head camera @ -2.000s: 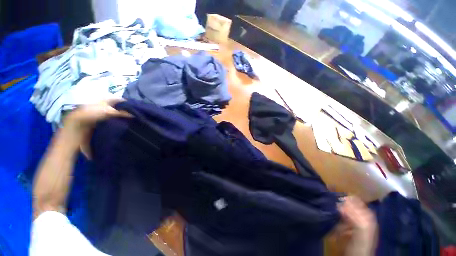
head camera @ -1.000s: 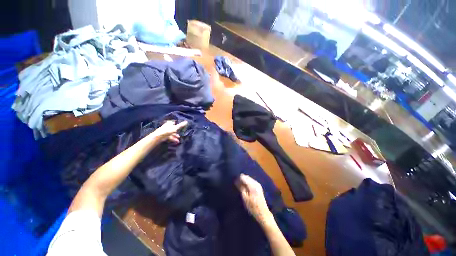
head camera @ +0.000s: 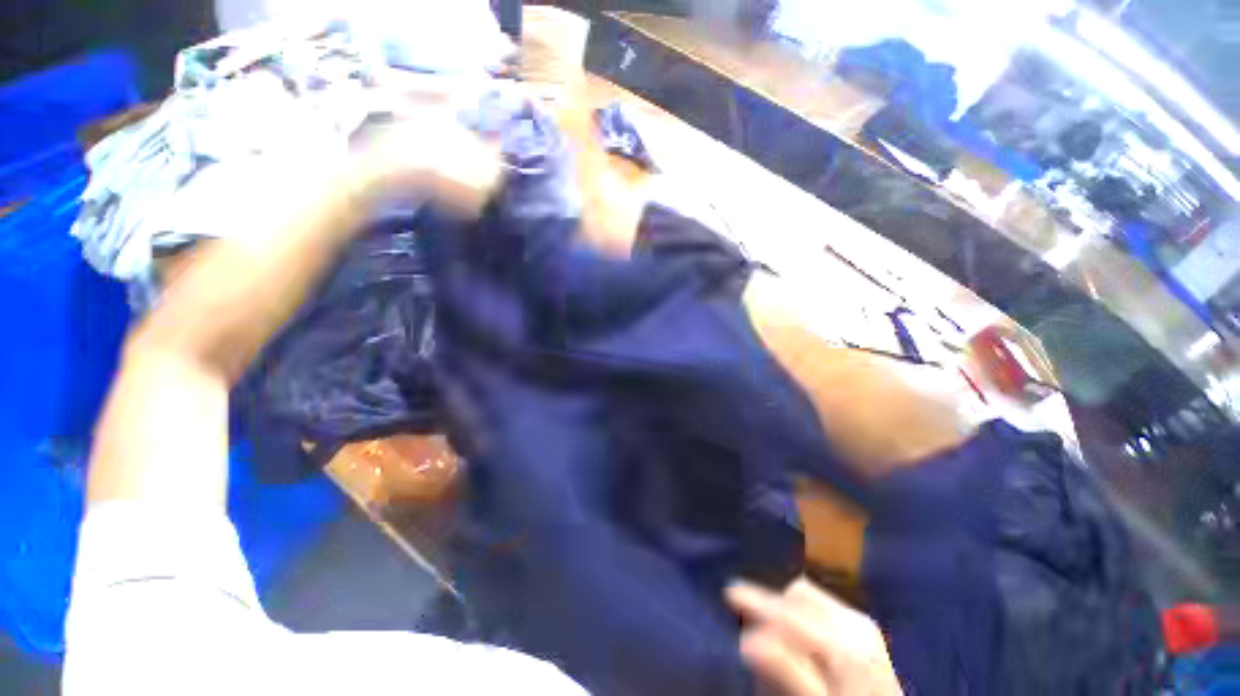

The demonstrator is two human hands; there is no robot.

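A navy garment [head camera: 585, 408] is spread in the air between my hands, blurred by motion, over the near part of the table. My left hand [head camera: 422, 163] is raised at its upper end and grips it; the fingers are blurred. My right hand [head camera: 813, 642] is low at the bottom edge of the picture, its curled fingers on the garment's lower part. Shiny dark lining [head camera: 360, 340] lies at the table's left edge. The black cut piece [head camera: 687, 248] is mostly hidden behind the raised garment.
The brown table [head camera: 394, 476] shows at its near edge. Pale blue-grey pieces [head camera: 177, 170] are heaped far left, beside blue bins [head camera: 41, 313]. A navy garment stack [head camera: 1020, 558] lies at right. Paper pieces [head camera: 870, 292] and a small red box [head camera: 1004, 360] lie at the far edge.
My left hand has moved up and lifted the navy garment, which was lying on the table. My right hand has moved lower and to the right. The garment now covers most of the black piece.
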